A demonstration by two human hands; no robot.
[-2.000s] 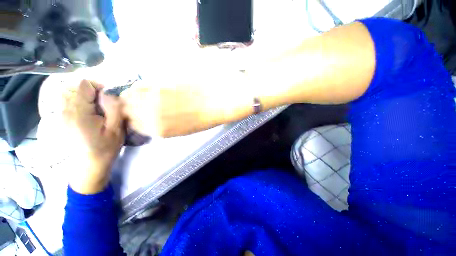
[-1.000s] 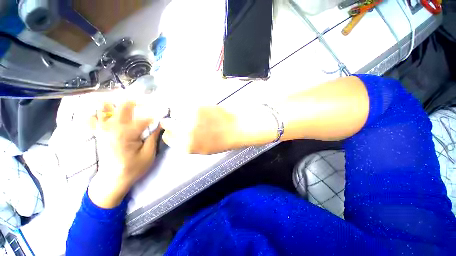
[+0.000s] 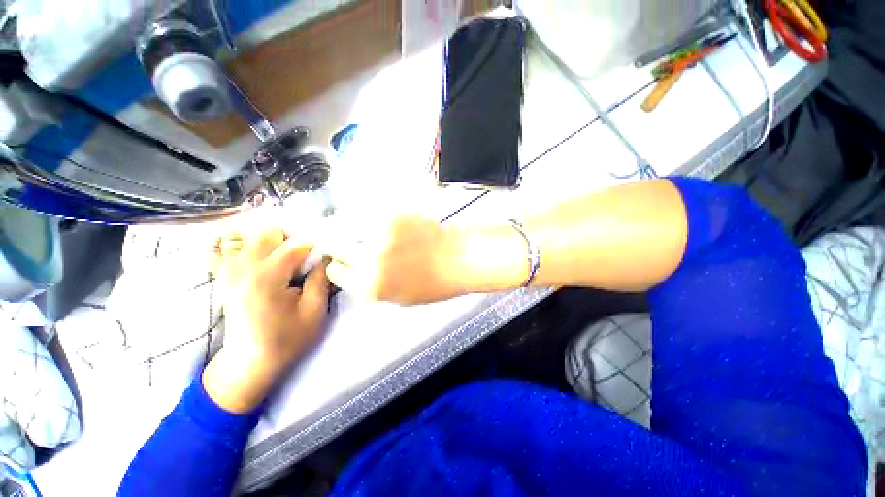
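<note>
White quilted cloth with thin dark lines (image 3: 121, 335) lies on the table under and left of my left hand. My left hand (image 3: 272, 301) lies on this cloth below the sewing machine head (image 3: 247, 146), its thumb and forefinger closed near my right fingertips. My right hand (image 3: 403, 260) wears a thin bracelet at the wrist and pinches at the same place, its fingertips meeting the left ones. Something small and pale shows between the fingertips, washed out by glare, probably the cloth's edge. The needle area is hidden by glare and the hands.
A black smartphone (image 3: 482, 102) lies behind my right hand. Small orange snips (image 3: 670, 85), a thin cord (image 3: 592, 97) and red-orange scissors (image 3: 798, 31) lie at the table's far right. A measuring strip (image 3: 388, 374) runs along the front edge. More quilted cloth (image 3: 613, 359) hangs below.
The view has shifted, showing more of the machine head and the far right. Both hands have moved slightly right in the picture and remain close together. The dark bit between them earlier is no longer visible.
</note>
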